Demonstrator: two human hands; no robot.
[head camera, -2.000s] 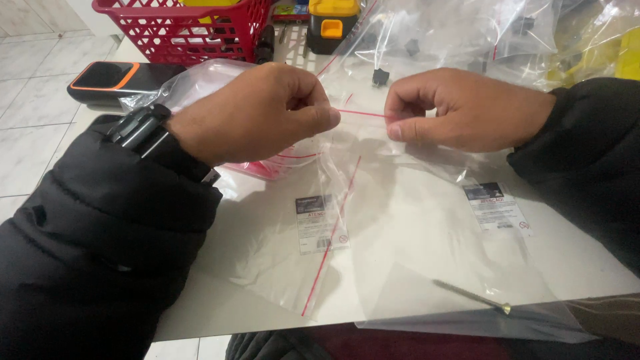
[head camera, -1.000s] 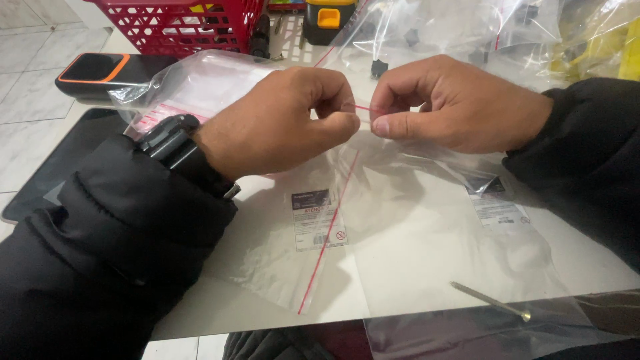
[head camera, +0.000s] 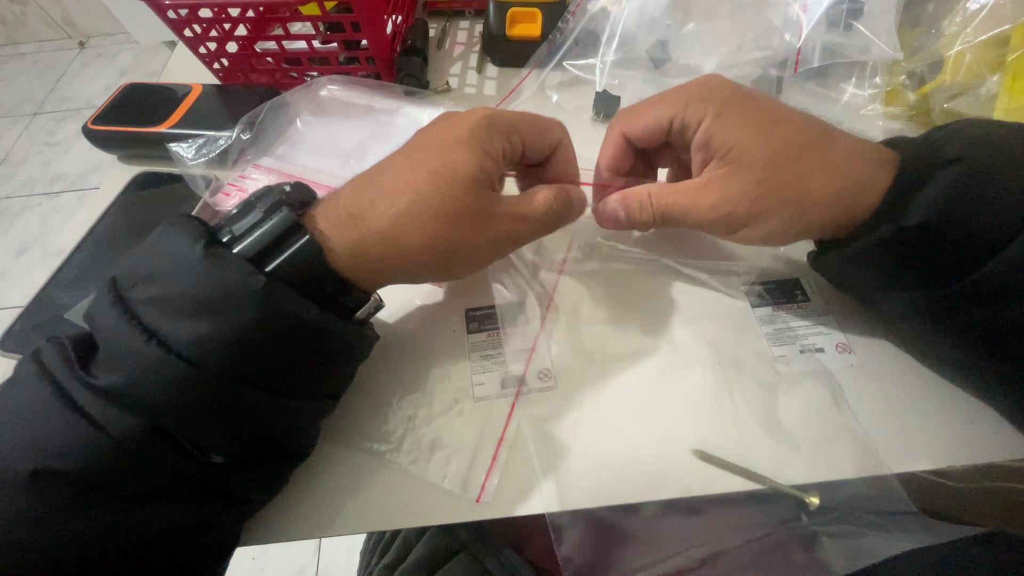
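Note:
My left hand (head camera: 472, 192) and my right hand (head camera: 712, 168) pinch the red zip strip of a clear plastic zip bag (head camera: 704, 384), their fingertips nearly touching. The bag hangs down from the strip across the table and over its front edge. A long screw (head camera: 756, 480) shows in or under its lower part; I cannot tell which. Below my left hand lies another clear zip bag (head camera: 432, 400) with a red strip and a printed label (head camera: 508, 352). A second label (head camera: 800, 324) shows below my right hand.
Behind my left hand lie a stack of red-striped zip bags (head camera: 344, 120) and a black device with an orange rim (head camera: 168, 116). A dark flat panel (head camera: 104, 240) is at the left, a red plastic basket (head camera: 280, 48) behind. More clear bags (head camera: 712, 48) with black pieces lie at the back right.
My left hand has moved right along the red strip toward my right hand, narrowing the gap between the fingertips. Both hands still pinch the strip.

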